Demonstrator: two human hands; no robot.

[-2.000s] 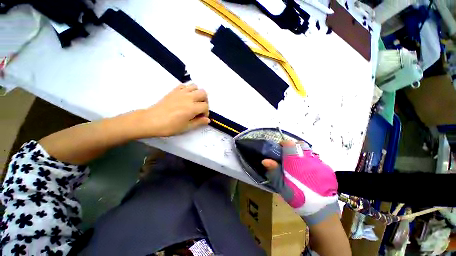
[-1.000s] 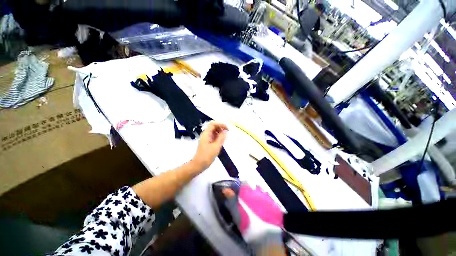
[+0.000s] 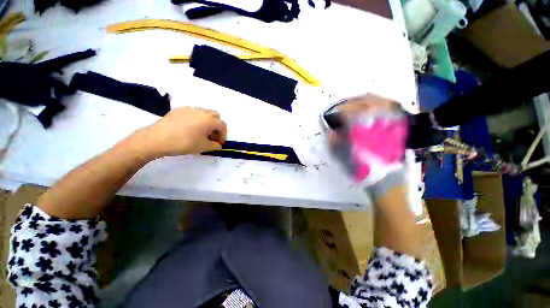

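Note:
A black fabric strip (image 3: 290,151) lies near the table's front edge with a straight yellow template (image 3: 259,154) along it. My bare left hand (image 3: 192,131) is at the strip's left end, fingers curled with the tips on it; it hides that end. My right hand (image 3: 375,144), in a pink, white and grey half-finger glove, is blurred. It is on the iron (image 3: 338,114) at the table's right side, clear of the strip. The iron is mostly hidden behind the hand.
A wider black stack (image 3: 244,77) lies mid-table over a thin yellow strip, beside a long curved yellow template (image 3: 199,33). Narrow pressed pieces (image 3: 120,91) and a ragged black heap (image 3: 24,83) lie left. Black pieces with white (image 3: 265,8) lie at the far side.
The view has swung back down to the table. My left hand has moved from the black pieces at the left to the strip with the template. The iron has moved right, away from the front edge.

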